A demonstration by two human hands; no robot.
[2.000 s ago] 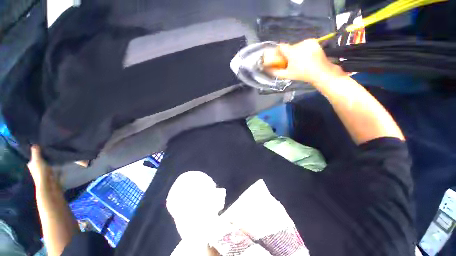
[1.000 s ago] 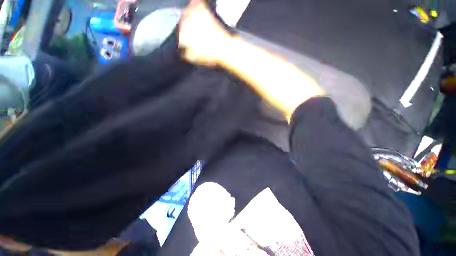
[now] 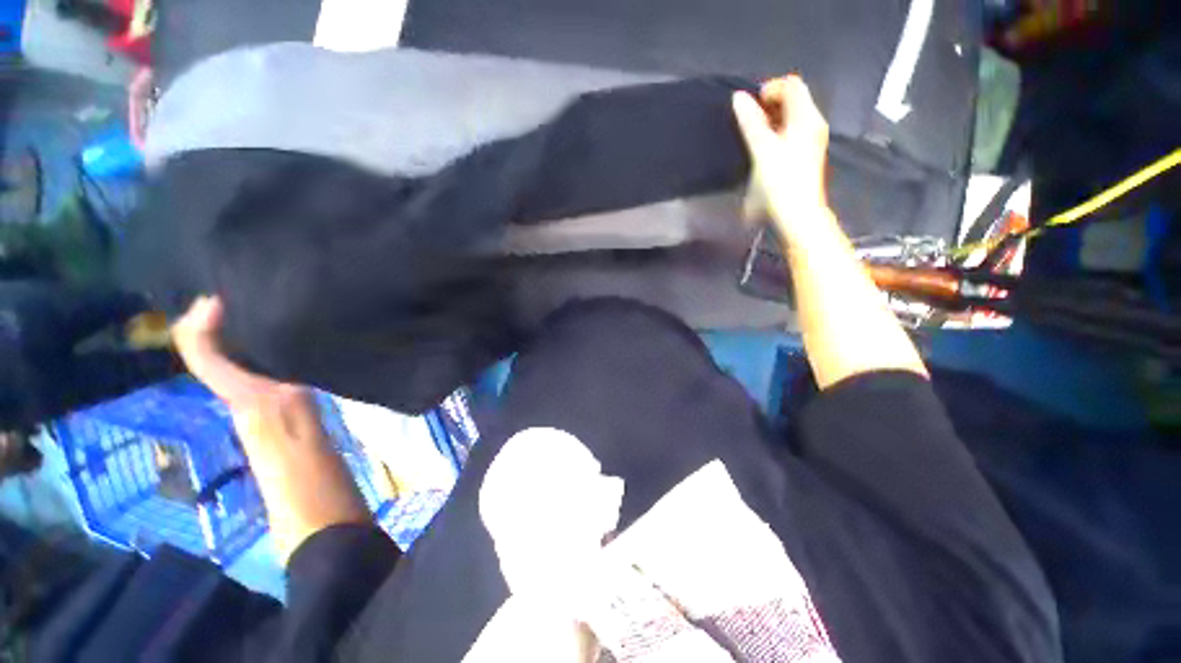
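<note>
A black garment lies bunched over the near side of the long grey padded board, and a narrower part of it stretches right along the board. My right hand pinches the right end of this part. My left hand is at the lower left of the bunched cloth and holds its edge; some of its fingers are hidden by the cloth. The steam iron rests at the right end of the board, partly behind my right forearm, with its brown handle showing. No hand is on it.
A yellow line runs off right from the iron. The dark table behind the board has white strips. Blue plastic baskets stand below at left. Printed paper lies by the iron.
The view has turned. My right hand has moved from the board's far left end to the cloth's right end. The garment, hanging broadly at left before, now lies bunched and stretched along the board.
</note>
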